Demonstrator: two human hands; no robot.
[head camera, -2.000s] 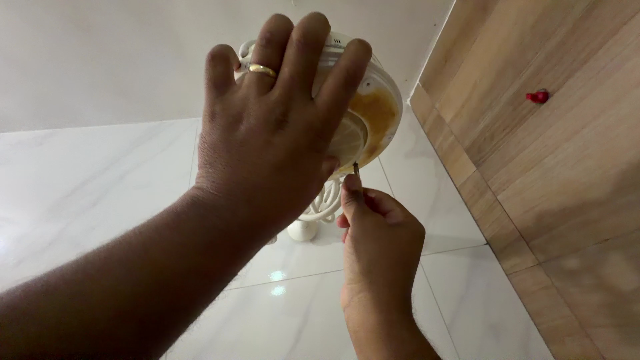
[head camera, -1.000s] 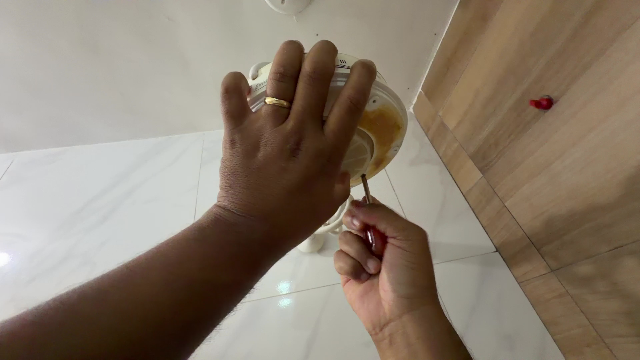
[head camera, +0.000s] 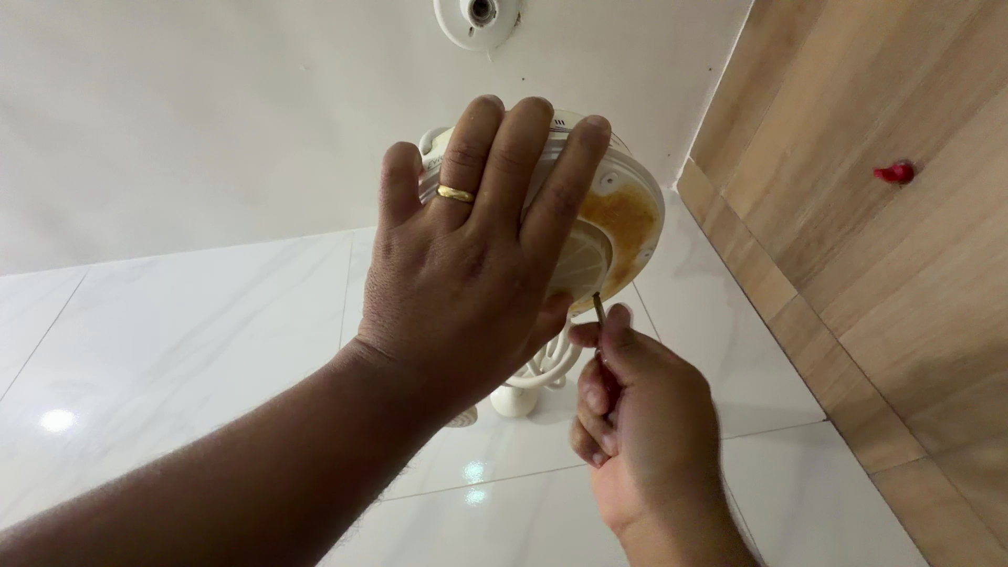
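Overhead, at the middle of the view, is a round white electric shower head unit (head camera: 647, 197) with an orange-brown stain on its underside. My left hand (head camera: 465, 260), wearing a gold ring, grips it from below with the fingers spread over its face and side, hiding much of it. My right hand (head camera: 646, 402) is below and to the right, its fingers closed on a thin screwdriver (head camera: 601, 309). The screwdriver's dark tip points up at the near rim of the unit. Its handle is mostly hidden in my fingers.
A coiled white hose (head camera: 547, 370) hangs behind the unit, near a white round fitting (head camera: 514, 401) at the marble-look tiled wall. A white round socket (head camera: 478, 20) is on the ceiling above. On the wood-look wall at right is a red object (head camera: 894, 173).
The view has shifted, bringing the ceiling socket further into sight. My right hand's fingers have changed their grip around the screwdriver since the oldest frame. The left hand keeps its hold on the unit.
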